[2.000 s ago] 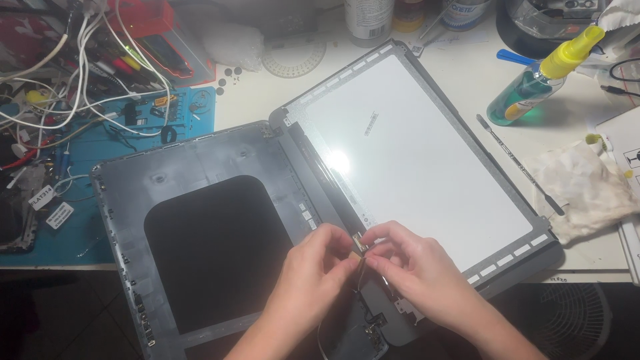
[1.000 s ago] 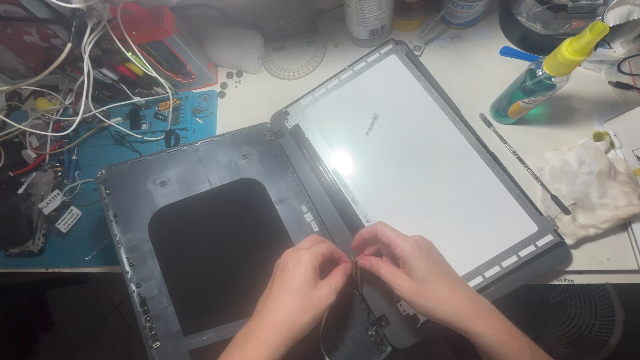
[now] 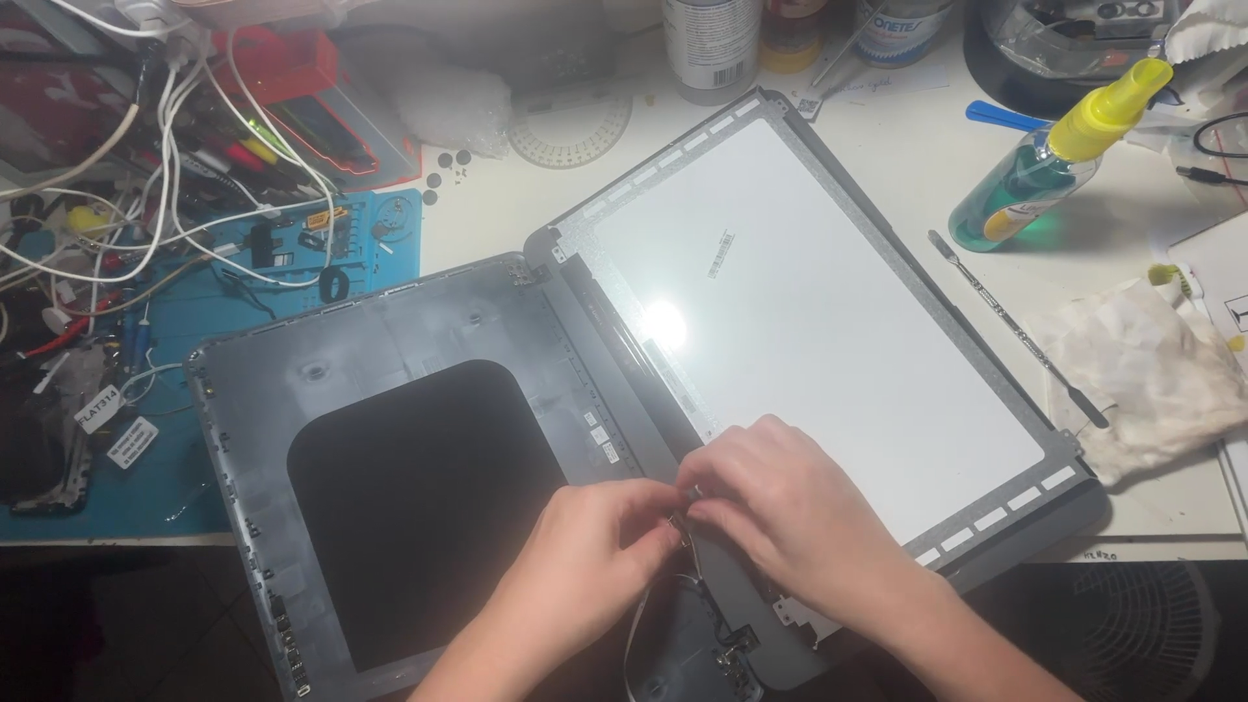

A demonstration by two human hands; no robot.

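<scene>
An LCD panel [image 3: 829,322], its pale back facing up, lies on the open grey laptop lid. The dark grey laptop base cover [image 3: 263,390], with a large black sheet [image 3: 429,507] inside, adjoins it on the left. Near the panel's lower left edge my left hand [image 3: 604,556] pinches a thin display cable [image 3: 694,556] between thumb and fingers. My right hand [image 3: 780,497] meets it there, its thumb and fingertips closed on the cable's upper end; the exact part between the fingertips is hidden. Below them is a metal hinge [image 3: 736,663].
To the right are a metal spudger [image 3: 1019,331], a spray bottle [image 3: 1053,166], a blue plastic tool [image 3: 1004,115] and a crumpled cloth [image 3: 1136,380]. A blue work mat [image 3: 185,487] with tangled white cables [image 3: 166,146] lies left. A plastic protractor [image 3: 570,127] and jars [image 3: 710,44] stand behind.
The laptop cover has shifted slightly to the right and down. Both hands stay together at the cable, with the fingertips moved a little and a small connector piece between them less visible than before.
</scene>
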